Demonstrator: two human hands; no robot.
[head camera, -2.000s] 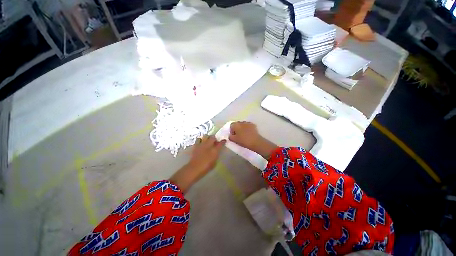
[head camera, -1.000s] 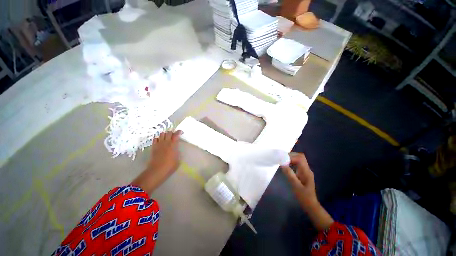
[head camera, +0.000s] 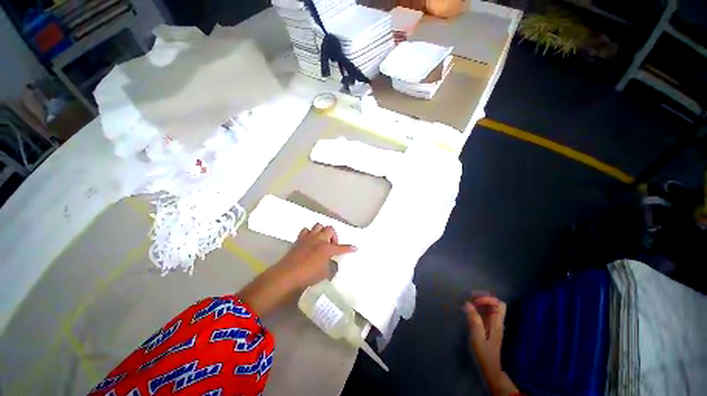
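Note:
A white U-shaped panel (head camera: 419, 193) lies at the table's right edge, with its two arms pointing left. My left hand (head camera: 316, 249) rests on the base of the lower arm, fingers spread and holding nothing visible. My right hand (head camera: 487, 317) is past the table edge over the dark floor, with fingers loosely bent and slightly blurred; nothing shows in it. A clear glue bottle (head camera: 327, 311) with a long thin nozzle lies on its side below the panel, its tip pointing to the lower right, past the table edge.
A heap of white cords (head camera: 190, 230) lies left of the panel. Crumpled white fabric (head camera: 198, 85) is behind it. Stacked white pieces (head camera: 349, 42) with a black strip, a smaller stack (head camera: 419, 68) and a tape roll (head camera: 324, 101) stand at the back. Striped cloth (head camera: 659, 332) is at lower right.
My left hand has moved right onto the panel. My right hand has let go of the panel's near corner and dropped away from the table. The view has shifted right.

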